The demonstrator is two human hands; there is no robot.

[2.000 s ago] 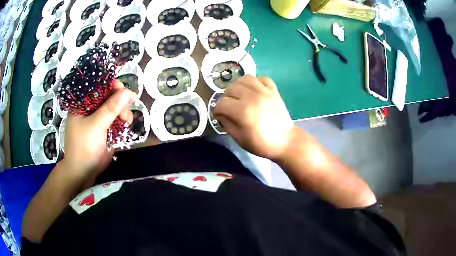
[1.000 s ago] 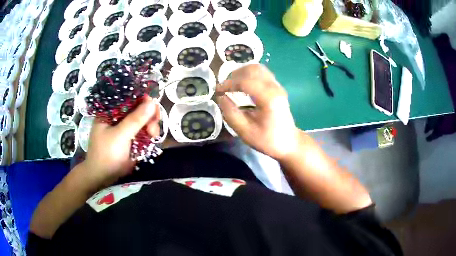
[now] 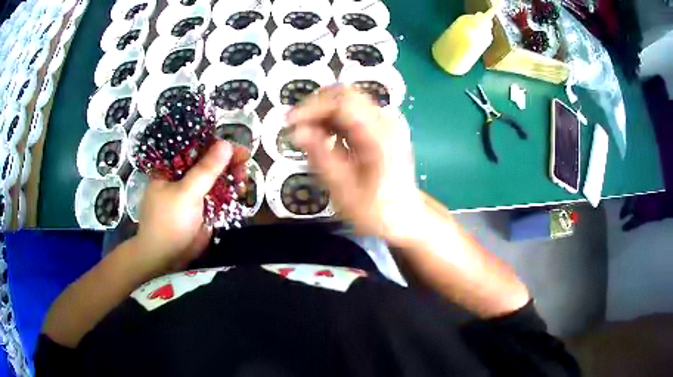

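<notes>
My left hand [image 3: 181, 210] is closed around a bundle of wired parts [image 3: 177, 140], dark and silvery heads up, red wires and pale tips hanging below the fist. White camera shells [image 3: 300, 193] with dark oval windows ringed by paler spots stand in rows in front of me. The bundle hides part of some shells at the left. My right hand [image 3: 347, 147] is bare and motion-blurred above the right-hand shells, fingers bent. Whether it holds a small part cannot be told.
Right of the shells on the green bench [image 3: 450, 162] are a yellow squeeze bottle [image 3: 461, 48], pliers [image 3: 489, 121], an open parts box [image 3: 531, 68], clear plastic [image 3: 601, 81], a phone [image 3: 565, 147] and a white strip [image 3: 596, 166]. More shells [image 3: 37, 88] are stacked at the far left.
My right hand has moved off the lower right shell, up and left over the neighbouring shells. My left hand still holds the bundle. The whole view has shifted, showing more of the box and bottle.
</notes>
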